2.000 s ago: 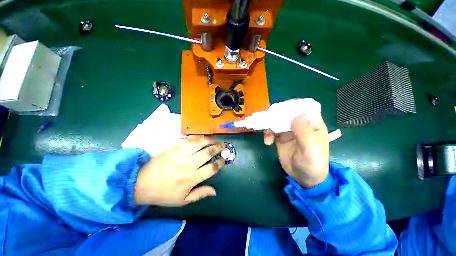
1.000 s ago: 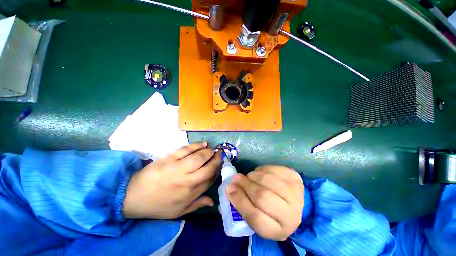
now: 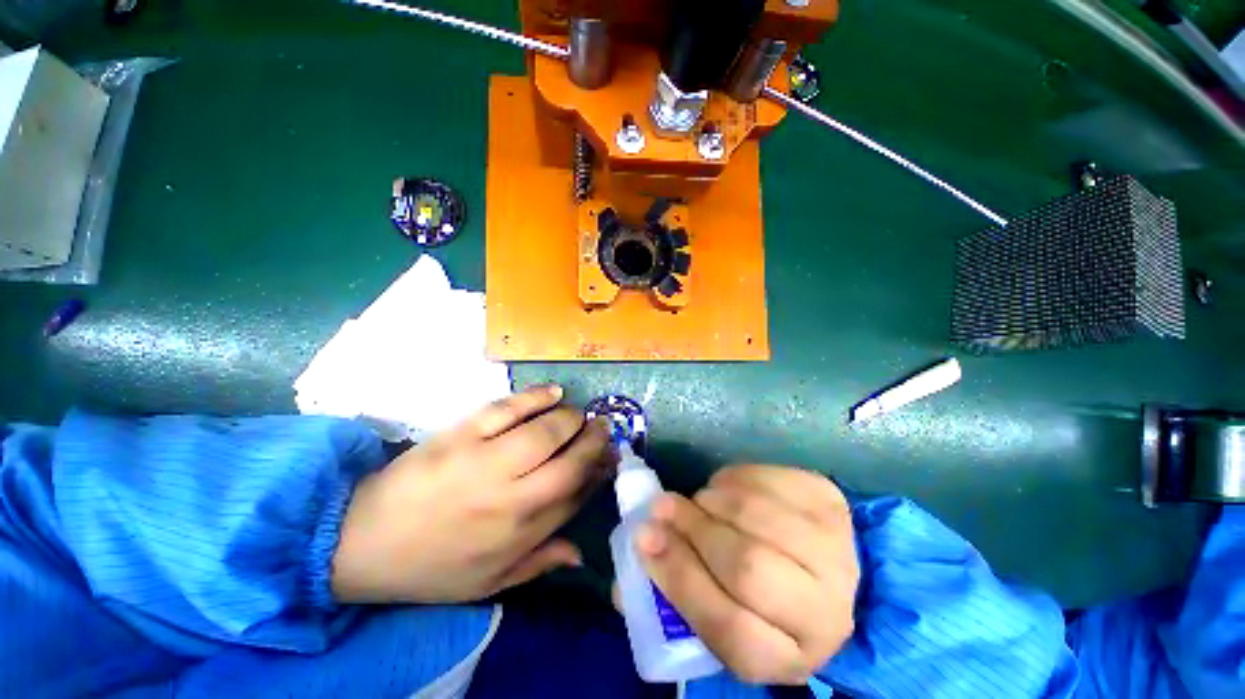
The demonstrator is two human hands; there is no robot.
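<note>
A small round component lies on the green mat just in front of the orange press base. My left hand is at its left, fingertips at its edge; whether they grip it is hard to tell. My right hand holds a white squeeze bottle, tilted with its narrow tip down at the component. The tip's exact contact is partly hidden by my left fingertips. The toggle press stands behind, its ram raised above the dark ring nest, which holds no component.
A crumpled white sheet lies left of the base, a round component behind it. A white box stands far left. A white stick and ridged block are right. A thin rod crosses the press. A neighbour's blue sleeve shows.
Over two seconds, the bottle has come from above the press base down to the component. In the last second, my right hand has shifted slightly right and toward me; my left hand has barely moved.
</note>
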